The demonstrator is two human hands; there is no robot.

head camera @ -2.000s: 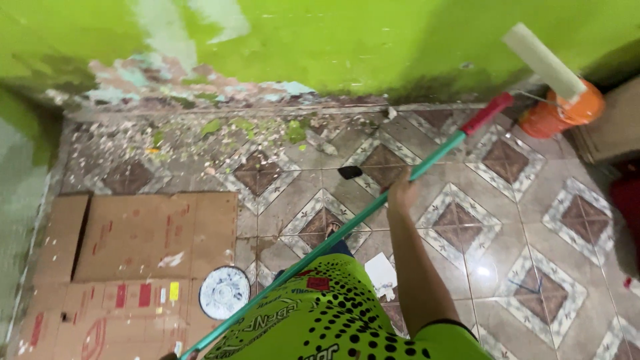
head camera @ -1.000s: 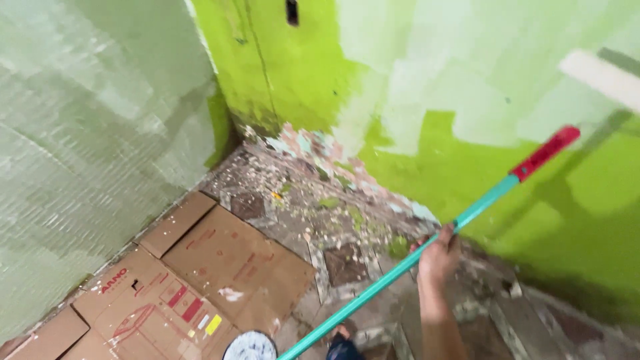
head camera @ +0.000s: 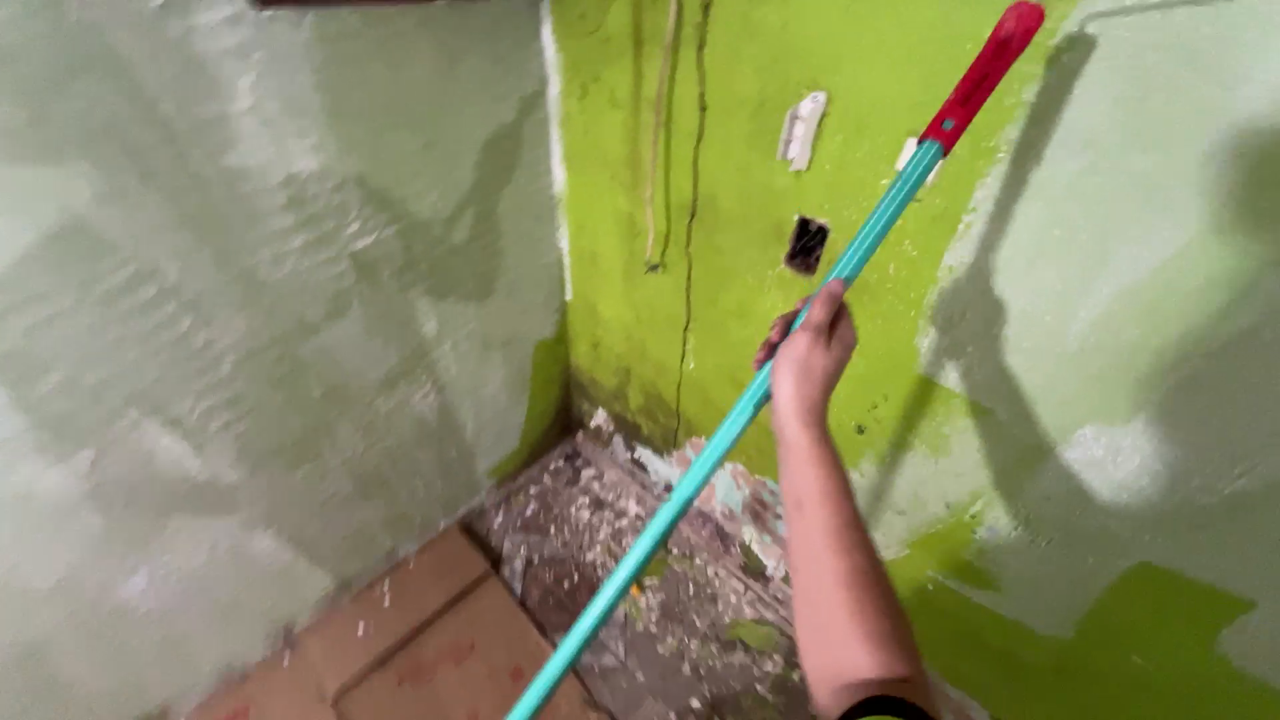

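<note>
My right hand (head camera: 812,350) is closed around a teal extension pole (head camera: 690,485), its forearm rising from the lower right. The pole slants across the view from the bottom centre to the upper right, ending in a red plastic handle (head camera: 985,75) near the top edge. No roller shows at that end in this view; a shadow of the pole and a thin bent rod falls on the wall at right. My left hand is out of view. Behind the pole is a bright green wall (head camera: 620,330) with whitish-green painted areas (head camera: 1080,320).
Flattened cardboard (head camera: 400,640) lies on the floor along the pale green left wall (head camera: 250,300). Paint flakes (head camera: 600,520) litter the floor corner. The green wall has a crack, a hanging cord (head camera: 660,130), a dark outlet opening (head camera: 807,245) and peeling paint at its base.
The view has swung up and left from the floor to the wall corner. The paint roller and orange bucket seen earlier have left the view. My right hand still grips the pole.
</note>
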